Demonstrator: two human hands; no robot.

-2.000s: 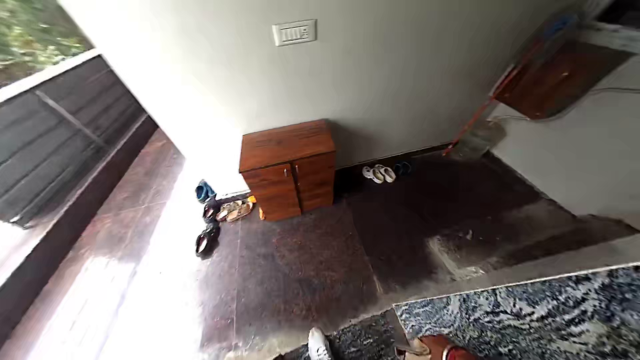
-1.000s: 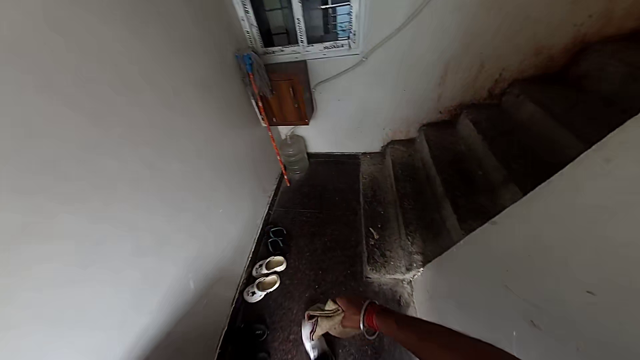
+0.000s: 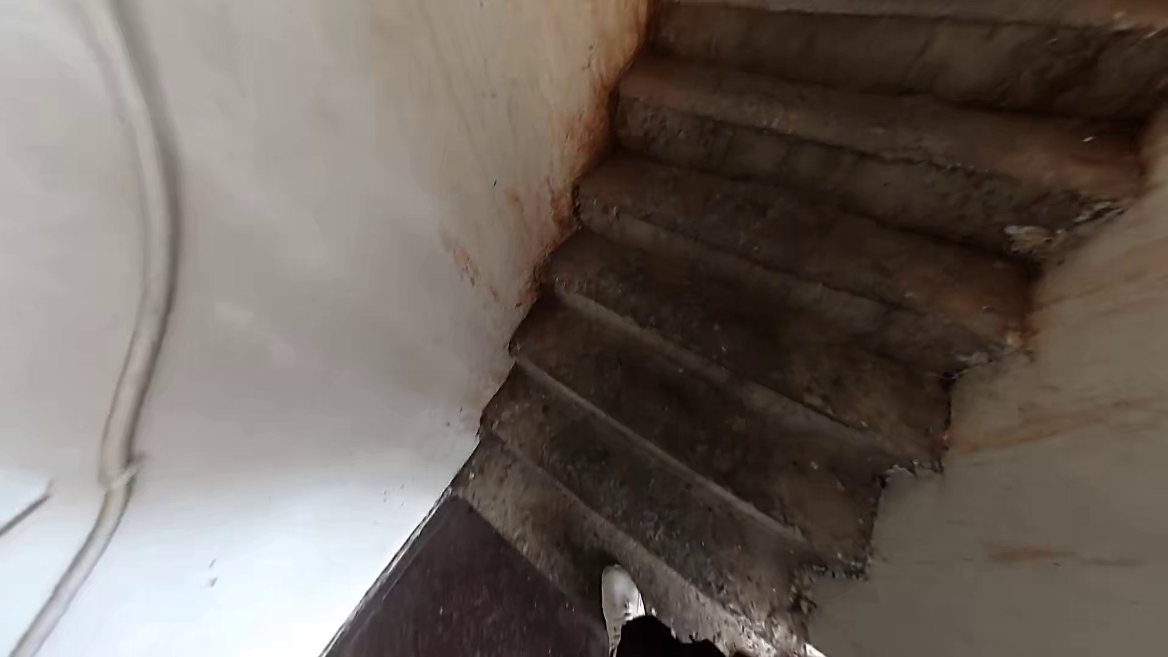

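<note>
Neither of my hands shows clearly in the head view; a small brownish patch at the bottom edge, beside dark cloth, is too cut off to name. A white shoe (image 3: 621,598) on my foot is at the bottom, on or just over the lowest part of a concrete staircase (image 3: 703,392). Dark cloth (image 3: 662,639) covers the leg above the shoe. What my hands hold or touch is out of sight.
Rough, stained concrete steps climb toward the upper right. A white wall (image 3: 319,274) with a pale conduit (image 3: 146,347) runs along the left, and another wall (image 3: 1022,529) borders the right. Dark floor (image 3: 474,584) meets the lowest step.
The view has swung from the cabinet and shoes to the staircase, now closer. A hand with a bangle, holding beige cloth-like material one second ago, is no longer clearly visible.
</note>
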